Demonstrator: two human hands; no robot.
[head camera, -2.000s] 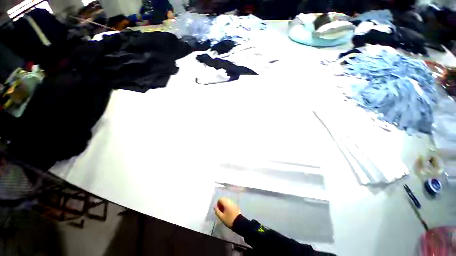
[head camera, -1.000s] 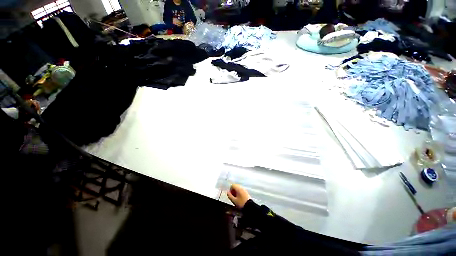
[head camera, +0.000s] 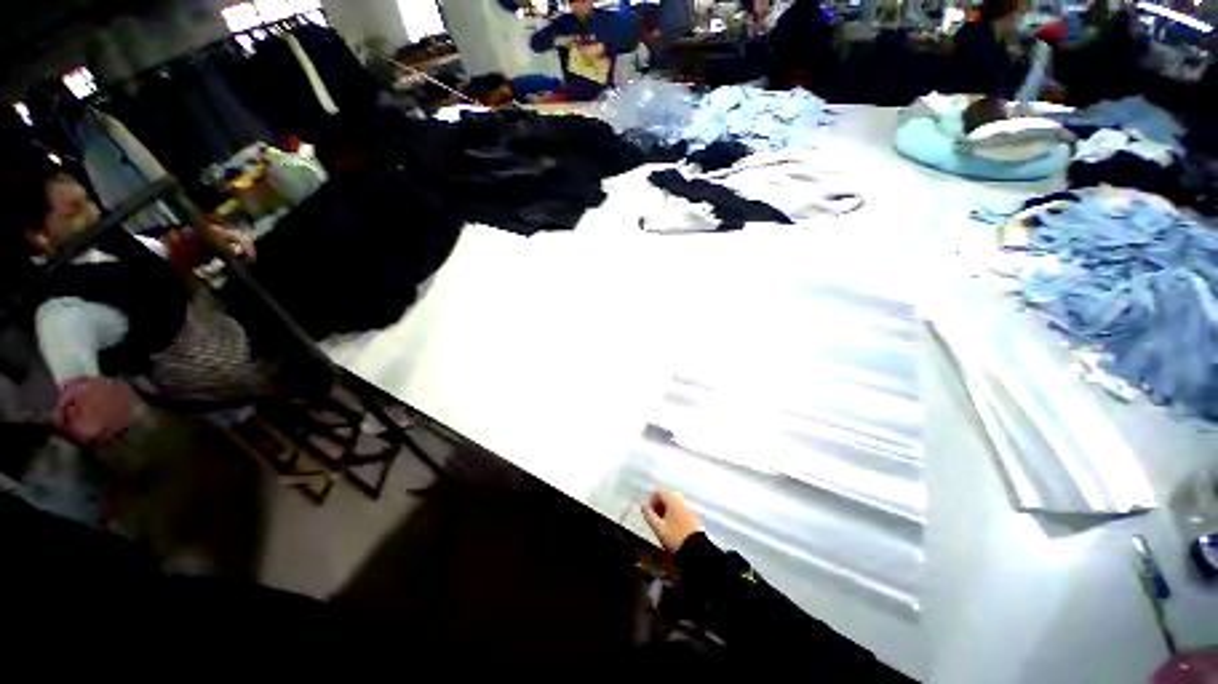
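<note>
A stack of flat, clear, shiny poly bags (head camera: 815, 501) lies near the table's front edge, with silvery streaks across it. My left hand (head camera: 672, 519), in a black sleeve, reaches in from the lower right. Its fingers are closed at the near left corner of the top film and appear to pinch it. The fingertips are small and slightly blurred. My right hand is not in view.
A folded whitish strip pile (head camera: 1049, 421) lies right of the bags. A blue fabric heap (head camera: 1135, 287), a pen (head camera: 1150, 568) and black cloth (head camera: 514, 167) lie on the white table (head camera: 534, 321). A person (head camera: 134, 307) is beyond a dark rail at left.
The view has swung left, so the table contents shift right and a person appears at left. My left hand remains at the film's corner. A hand seen at the right edge earlier is gone.
</note>
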